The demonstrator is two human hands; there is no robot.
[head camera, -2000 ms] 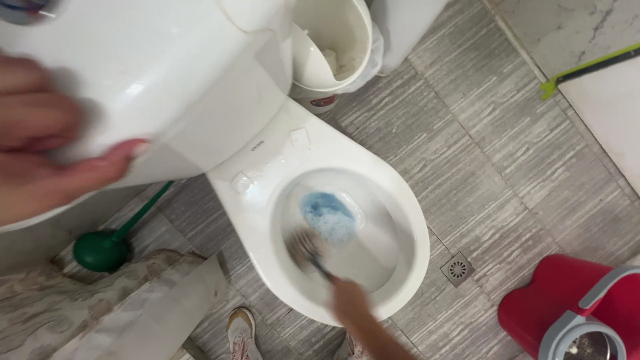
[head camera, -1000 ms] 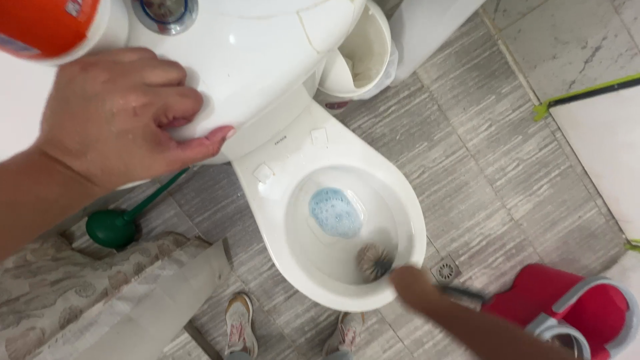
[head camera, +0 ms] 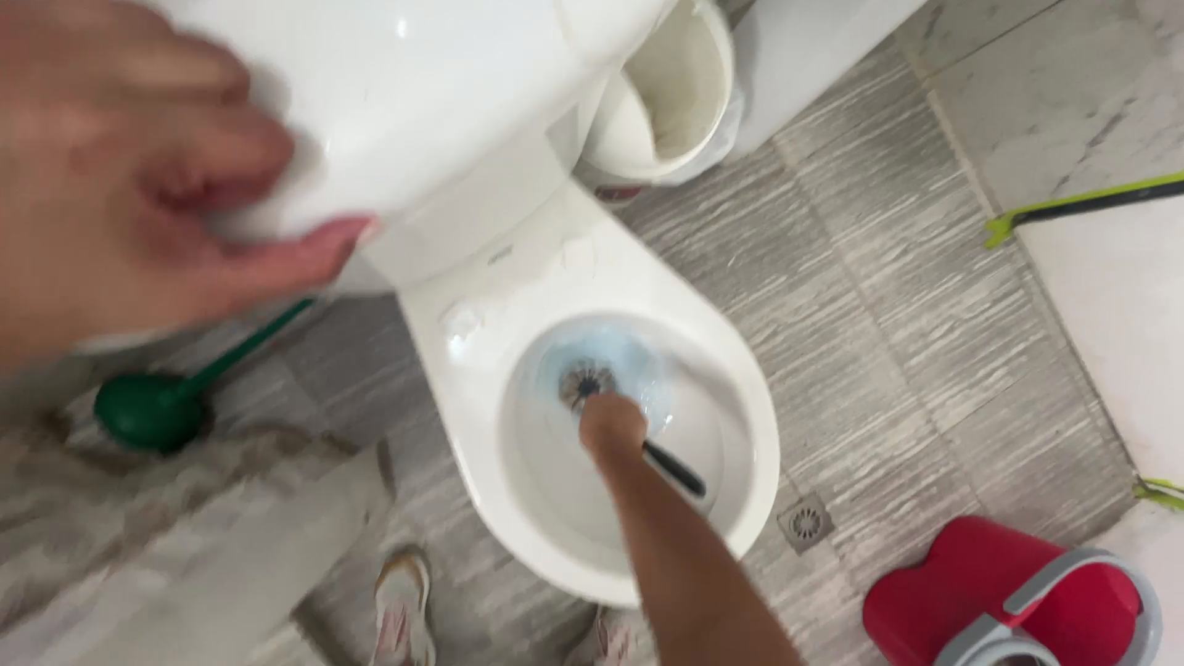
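My right hand grips the dark handle of a toilet brush inside the white toilet bowl. The brush head is down in the bluish water near the back of the bowl, and the handle's end shows below my hand. My left hand is blurred and rests on the white toilet tank, with its fingers curled and thumb stretched out; nothing shows in it.
A white waste bin with a liner stands beside the tank. A green plunger and a patterned curtain are at the left. A red bucket with grey fittings is at the lower right, near a floor drain.
My right hand and the brush have moved from the bowl's front right side to the bluish water at its back. My left hand stays over the tank. The view has shifted.
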